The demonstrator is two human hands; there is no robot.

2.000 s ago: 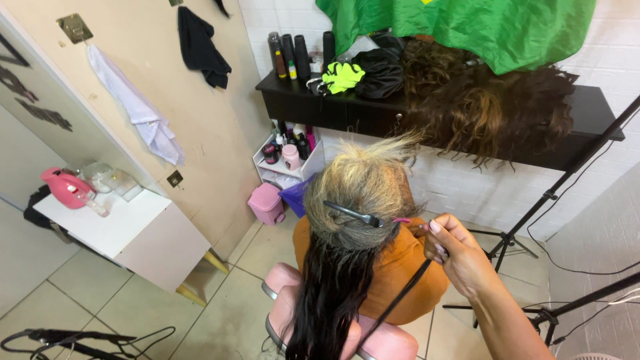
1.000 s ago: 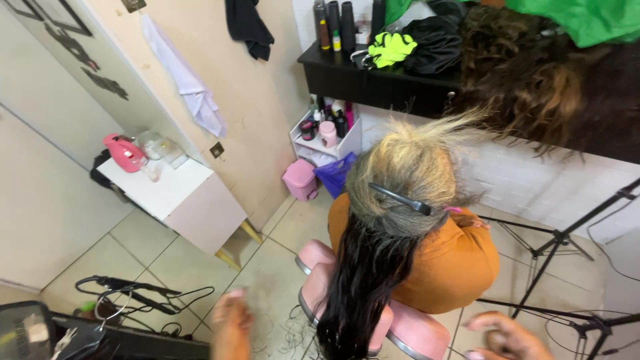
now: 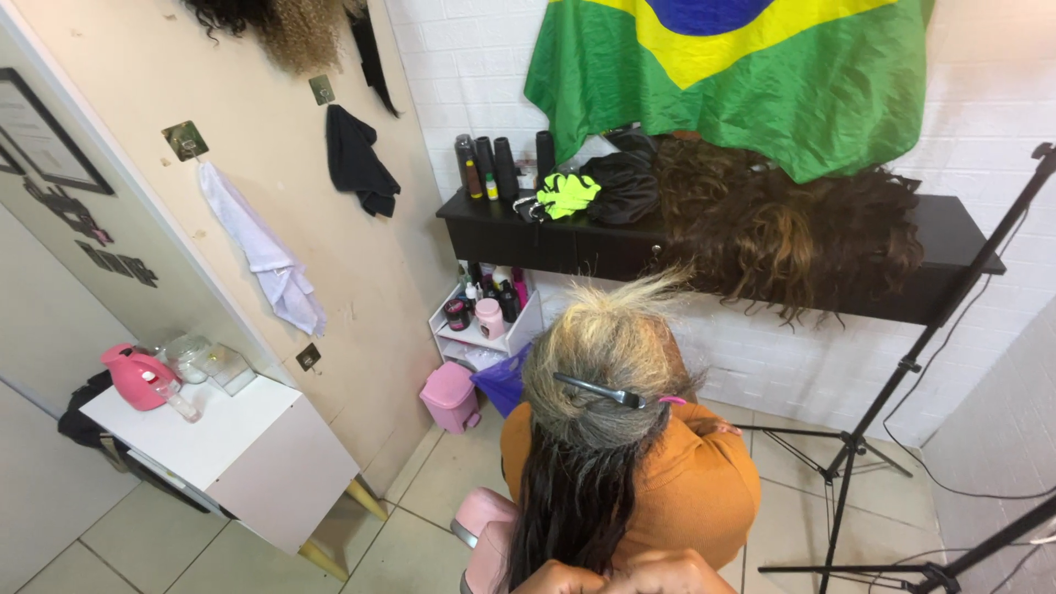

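A person in an orange top point(image 3: 701, 487) sits on a pink chair point(image 3: 488, 540), seen from behind. Their blond and grey hair point(image 3: 577, 342) is gathered up under a dark hair clip point(image 3: 598, 389), with a small pink clip point(image 3: 672, 400) at its right. Long dark hair point(image 3: 573, 503) hangs down the back. At the bottom edge, my left hand point(image 3: 559, 577) and my right hand point(image 3: 670, 571) meet close together by the lower part of that dark hair. The frame cuts off most of both, so whether they hold a strand cannot be told.
Black tripod stands point(image 3: 879, 396) with cables are at the right. A black wall shelf point(image 3: 610, 247) bears hairpieces point(image 3: 784, 231) and bottles. A white cabinet point(image 3: 264, 470) stands at the left. A pink bin point(image 3: 450, 396) sits beside a small white shelf unit point(image 3: 528, 323).
My hands were apart a second ago, one on each side of the seated person, and are now together behind the dark hair. The view has tilted up.
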